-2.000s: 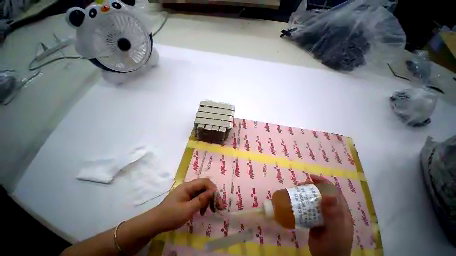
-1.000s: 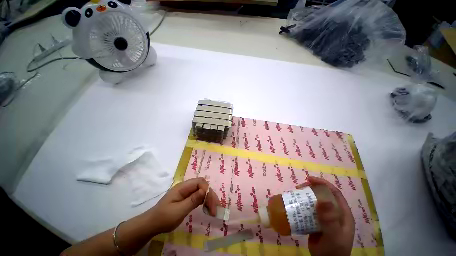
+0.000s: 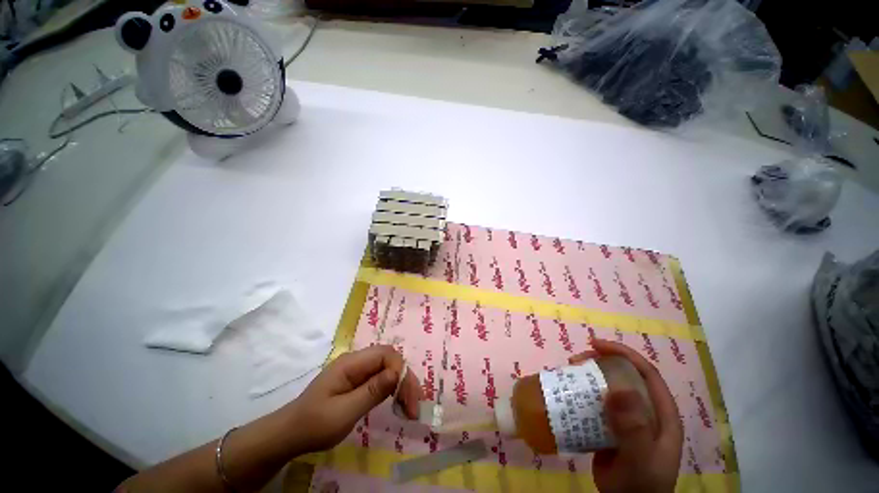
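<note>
My left hand (image 3: 359,395) pinches a short grey-beige fabric strip (image 3: 427,414) between thumb and fingers, its free end sticking out to the right. My right hand (image 3: 636,419) holds a clear glue bottle (image 3: 562,408) with amber liquid and a white label, tilted on its side. Its pale nozzle points left and its tip is at or near the strip's end; contact is unclear. Another flat strip (image 3: 440,461) lies on the pink printed board (image 3: 578,366) below the nozzle. A neat stack of short tabs (image 3: 409,229) stands at the board's far left corner.
A crumpled white cloth (image 3: 241,332) lies left of the board. A panda-shaped fan (image 3: 226,82) stands at the far left. A clear bag of dark pieces (image 3: 665,67) lies at the back right, with smaller bags (image 3: 798,195) at the right. Yellow tape (image 3: 520,303) crosses the board.
Since the oldest frame, the strip's end has come into view out of my left fingers, and the bottle has shifted slightly left. Over the last second both hands have barely moved.
</note>
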